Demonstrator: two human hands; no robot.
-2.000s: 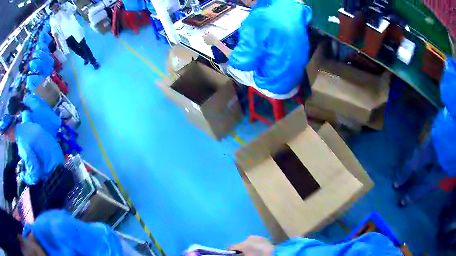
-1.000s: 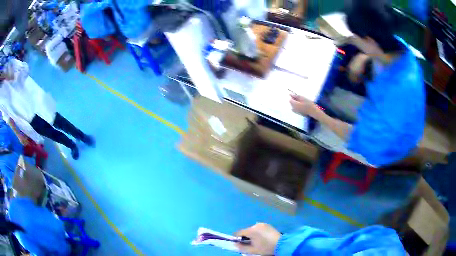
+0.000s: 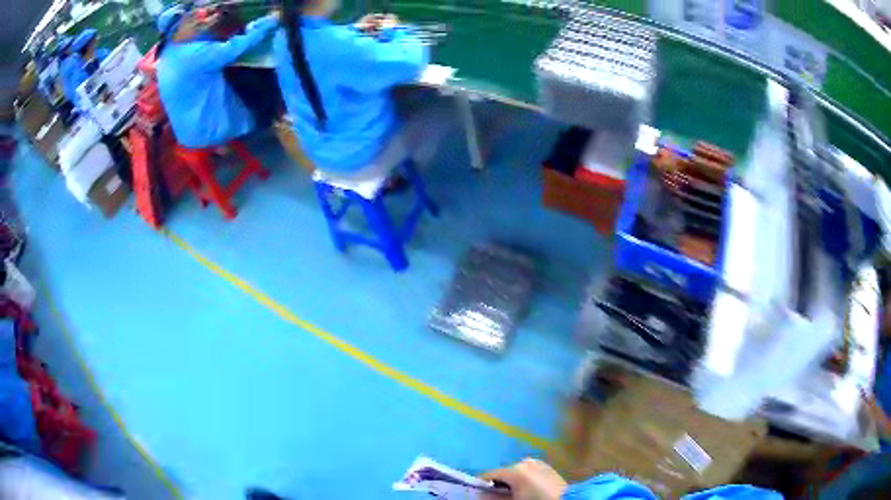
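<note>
My right hand is at the bottom edge, right of centre, in a blue sleeve and partly cut off. It is closed on the end of a clipboard with forms, seen nearly edge-on as a thin strip of white and pinkish sheets with a dark part by the fingers. The clipboard points to the left over the blue floor, its lower side close to the picture's edge. My left hand is not in view.
A brown carton lies just right of my hand, below a blue crate and the bench end. A flat shiny pack lies on the floor. Workers sit on blue and red stools at the green bench. A yellow line crosses the floor.
The view has moved along the aisle and swung right. The open cartons and the nearby seated worker have left the picture. My right hand still holds the clipboard, now slightly lower.
</note>
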